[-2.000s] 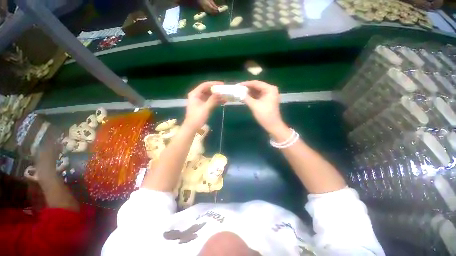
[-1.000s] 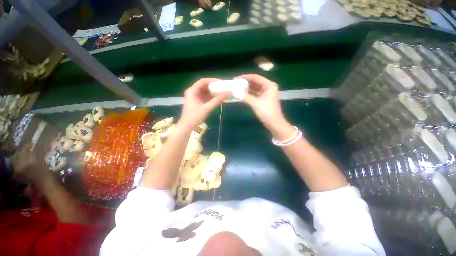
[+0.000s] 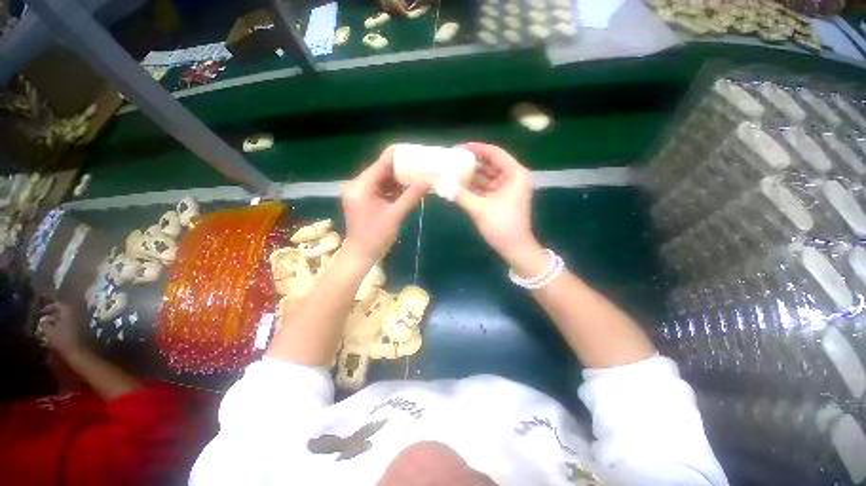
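A white oblong part (image 3: 432, 164) is held up between both hands above the pale bench rail. My left hand (image 3: 378, 204) grips its left end. My right hand (image 3: 498, 195) grips its right end, and that hand's wrist wears a pale bracelet. A small white bit shows at the part's lower right, near my right fingers; I cannot tell if it is separate. A loose pile of cream moulded pieces (image 3: 383, 323) lies on the dark-green bench, partly hidden by my left forearm.
Stacked clear trays (image 3: 760, 218) with pale units stand at right. An orange-red bundle (image 3: 220, 285) and more cream pieces (image 3: 152, 243) lie at left. A neighbour's red sleeve (image 3: 123, 427) shows lower left. Single pieces lie on the green conveyor (image 3: 380, 112). A grey post (image 3: 161, 100) slants at upper left.
Single pieces on the conveyor have moved right. The part has turned slightly between my hands. The neighbour's arm at left has shifted.
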